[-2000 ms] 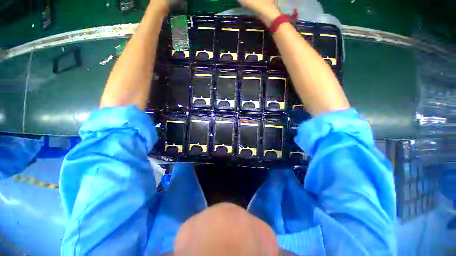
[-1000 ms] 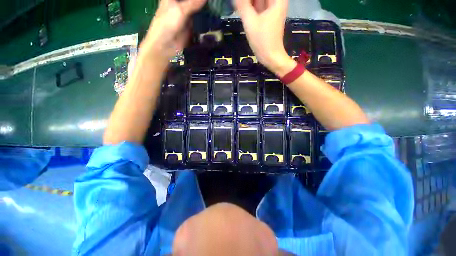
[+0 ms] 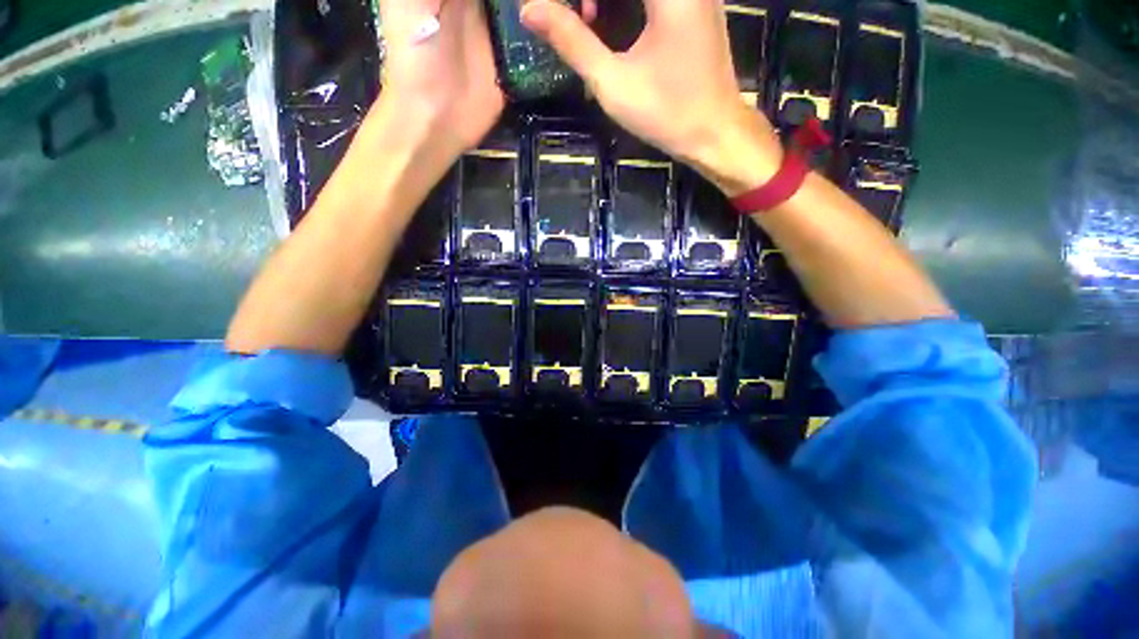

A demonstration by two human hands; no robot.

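My left hand (image 3: 443,69) and my right hand (image 3: 662,75) are bare and hold a phone unit (image 3: 535,56) between them at the top of the view. The unit shows a green board inside a black rim; its upper end is cut off by the frame edge. My right thumb lies on its face. Below them is the black blister tray (image 3: 327,94) with rows of display assemblies (image 3: 490,206), each black with a gold-yellow strip at one end. Some pockets at the tray's left side hold no display.
Spare green and silver boards (image 3: 234,137) lie left of the tray. An empty black frame (image 3: 75,115) lies alone on the green bench (image 3: 138,262) at far left. A whitish plastic edge (image 3: 265,100) runs along the tray's left side. A blue floor shows below.
Both hands came together over the tray around the phone unit. The view has shifted, so more of the tray's left side shows.
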